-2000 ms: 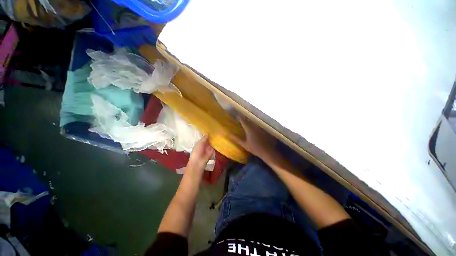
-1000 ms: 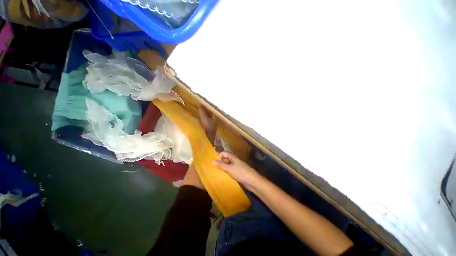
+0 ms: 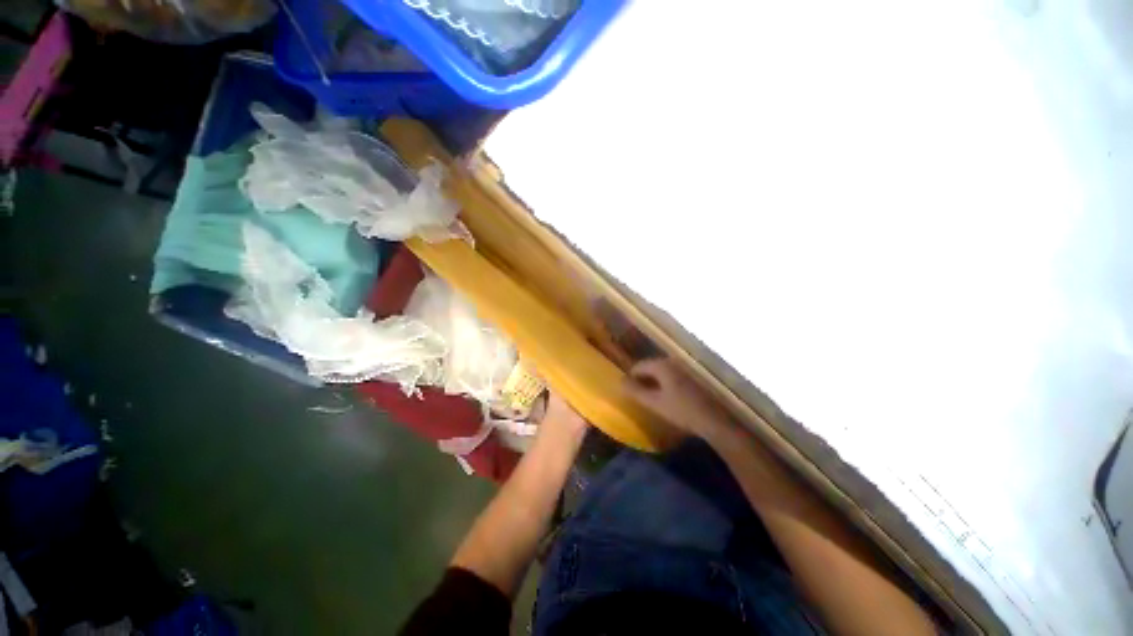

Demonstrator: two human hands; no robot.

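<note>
A long yellow-tan card pattern strip [image 3: 528, 326] lies slanting below the table edge, over the floor baskets and up to my lap. Its far part passes under sheer white ruffled pieces [image 3: 326, 180]. My left hand [image 3: 562, 420] is at the strip's lower edge near its close end, with its fingers partly hidden under the card. My right hand [image 3: 665, 395] is beside the strip's upper edge, close to the table, with its fingers curled; whether it grips the card is unclear.
The white table top [image 3: 845, 211] fills the right. A blue basket [image 3: 522, 87] stands at its far left corner. On the floor are a blue basket with teal fabric [image 3: 205, 236] and a red basket [image 3: 429, 413] with more white pieces. A pink item [image 3: 35, 87] is at far left.
The strip's near end has moved up and away from my body, closer to the table edge. My right hand has left the card's face for its upper edge. My left forearm now shows.
</note>
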